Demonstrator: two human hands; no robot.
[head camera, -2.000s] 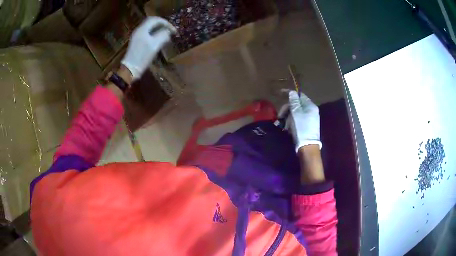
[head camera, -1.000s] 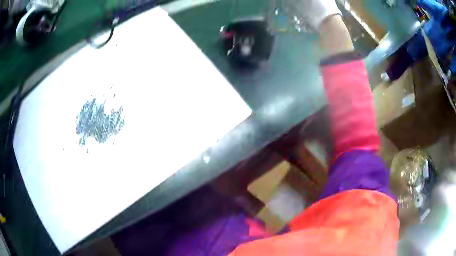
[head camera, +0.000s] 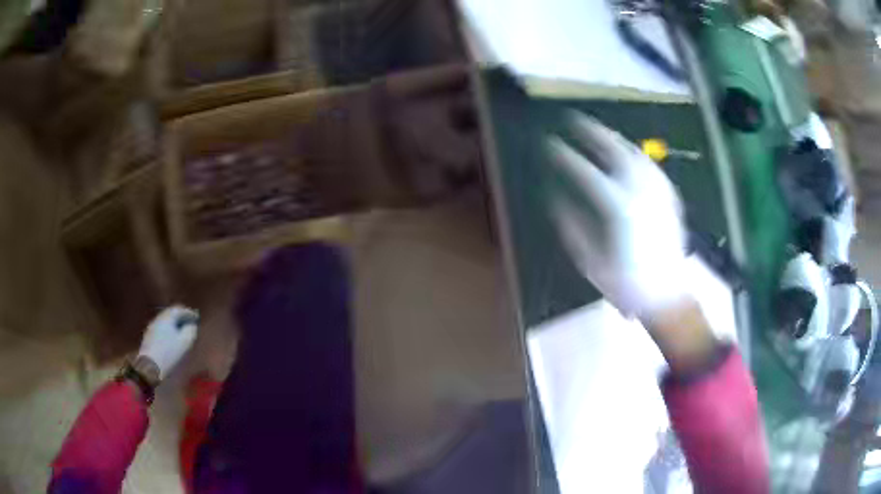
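My right hand (head camera: 623, 227), in a white glove and strongly blurred, is over the dark green bench (head camera: 534, 207) with its fingers spread; nothing shows in it. My left hand (head camera: 169, 340), also gloved, is low at the left beside the cardboard boxes, small and partly curled. A dark spot shows at its fingertips, but I cannot tell if it holds something. A hand screwdriver with a yellow handle (head camera: 655, 149) lies just beyond my right hand. A white sheet (head camera: 580, 386) lies below my right hand, with a blurred grey patch on it.
An open cardboard box (head camera: 208, 246) holds many small reddish-grey parts. Other boxes stand around it, below the bench. Another white sheet (head camera: 551, 39) is at the top. White and black housings (head camera: 800, 294) line the right side, past a pale rail. The whole view is blurred.
The view has swung from the bench back toward the boxes. My right hand has moved over the bench beside the yellow screwdriver. My left hand, unseen one second ago, is visible low at the left.
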